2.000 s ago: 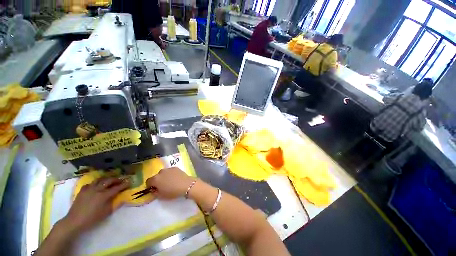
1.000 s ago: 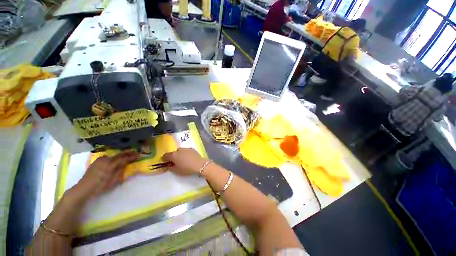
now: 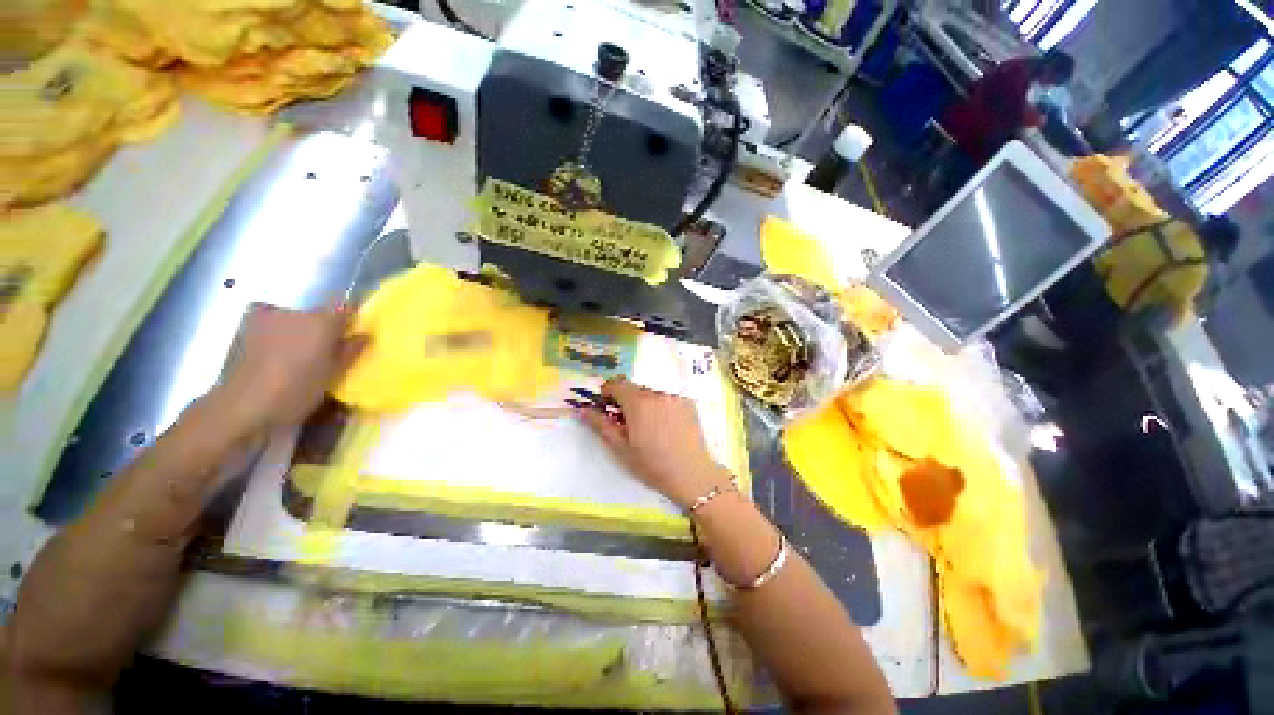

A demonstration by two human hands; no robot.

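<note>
A yellow fabric panel [image 3: 447,342], blurred, with a small dark patch near its middle, is held at its left edge by my left hand [image 3: 287,366]. It lies left of the grey-green clamp foot [image 3: 590,351], under the machine head [image 3: 587,182]. My right hand [image 3: 650,436] holds dark thread snips [image 3: 594,402] over the white template [image 3: 503,454], just below the clamp foot. A dark red cord hangs by my right wrist.
Finished yellow panels [image 3: 238,56] are piled at upper left. Right of the head are a clear bag of gold-brown labels [image 3: 778,356], loose yellow pieces [image 3: 894,489] and a white-framed screen [image 3: 995,245]. People sit at tables behind.
My left hand has pulled the yellow panel left, out from under the clamp foot. My right hand still holds the snips. The view has turned left and down, showing the finished pile.
</note>
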